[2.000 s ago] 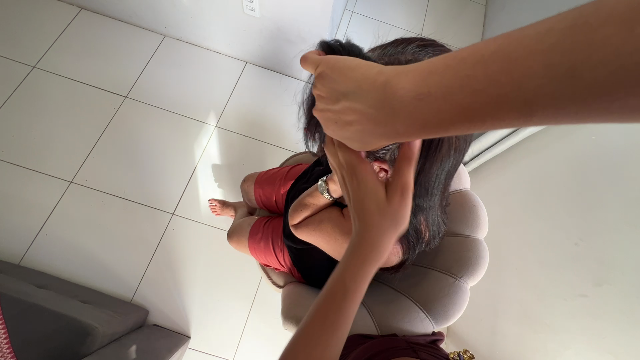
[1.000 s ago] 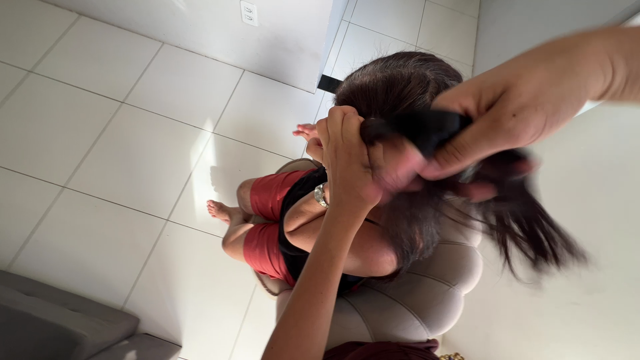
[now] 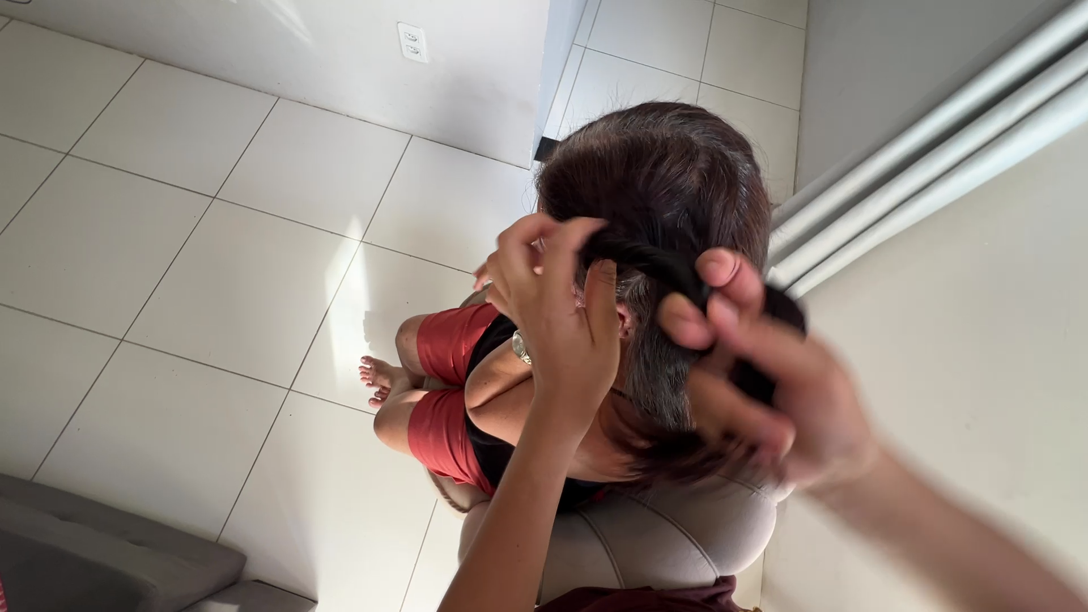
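Note:
A seated person's dark hair (image 3: 663, 170) is below my hands, and a twisted lock (image 3: 646, 255) runs across the side of the head. My left hand (image 3: 557, 297) is at the near end of this lock, its fingers and thumb apart around it; whether they pinch it is unclear. My right hand (image 3: 765, 365), blurred, grips the lock farther right, with a black, blurred bulk, perhaps hair or a hair tie, by its fingers. Loose hair (image 3: 663, 455) hangs below toward the chair back. The person's ear (image 3: 626, 321) shows between my hands.
The person sits in a padded beige chair (image 3: 663, 535) on white floor tiles (image 3: 246, 280). A grey upholstered seat (image 3: 93, 544) is at the lower left. White rails (image 3: 935, 144) run along the right, a wall with a socket (image 3: 412, 42) stands ahead, and maroon cloth (image 3: 654, 598) lies at the bottom.
Two seconds ago both hands were bunched at the side of the head with hair falling loose. Now a twisted lock stretches between them, and my right hand is lower, to the right of the head.

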